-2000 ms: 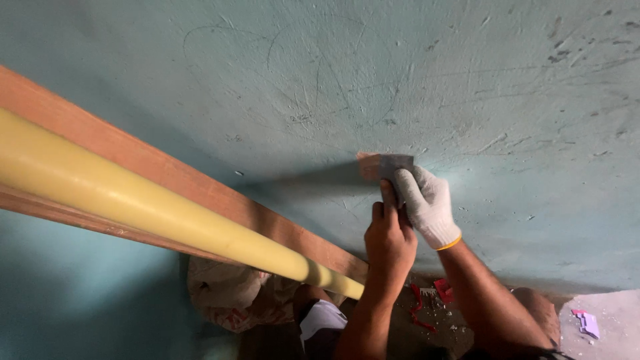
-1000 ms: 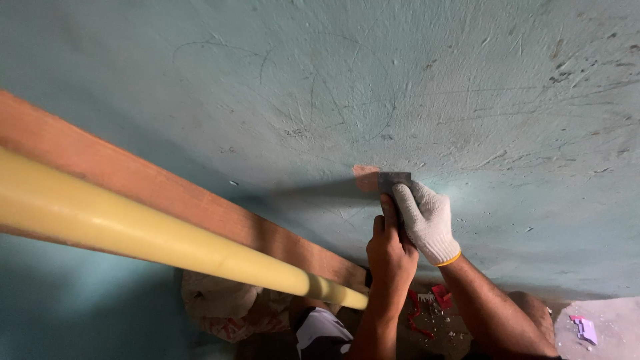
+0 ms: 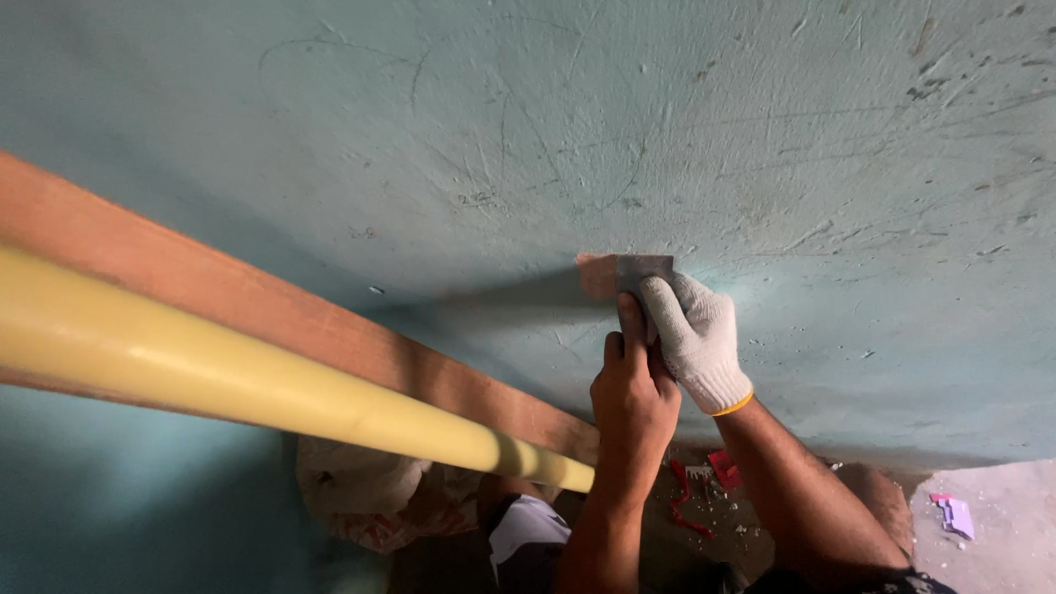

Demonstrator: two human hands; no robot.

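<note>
My bare left hand (image 3: 635, 388) is closed on the handle of a putty knife, one finger stretched up along it. The flat metal blade of the putty knife (image 3: 652, 266) lies against the blue-green painted wall (image 3: 462, 165). My right hand (image 3: 697, 334), in a white knitted glove with a yellow cuff edge, grips the tool from the right, near the blade. Just left of the blade, touching its edge, is a small salmon-coloured patch (image 3: 597, 276) on the wall. Most of the handle is hidden by my fingers.
A yellow pipe (image 3: 272, 371) and a reddish-brown wooden board (image 3: 330, 330) run diagonally at left. Below stands a crumpled sack (image 3: 363, 487). Red plastic pieces (image 3: 724, 470) and white crumbs lie on the floor, with a purple piece (image 3: 957, 517) at lower right.
Both hands and the putty knife stay at nearly the same spot on the wall, beside the salmon-coloured patch. The view has shifted slightly.
</note>
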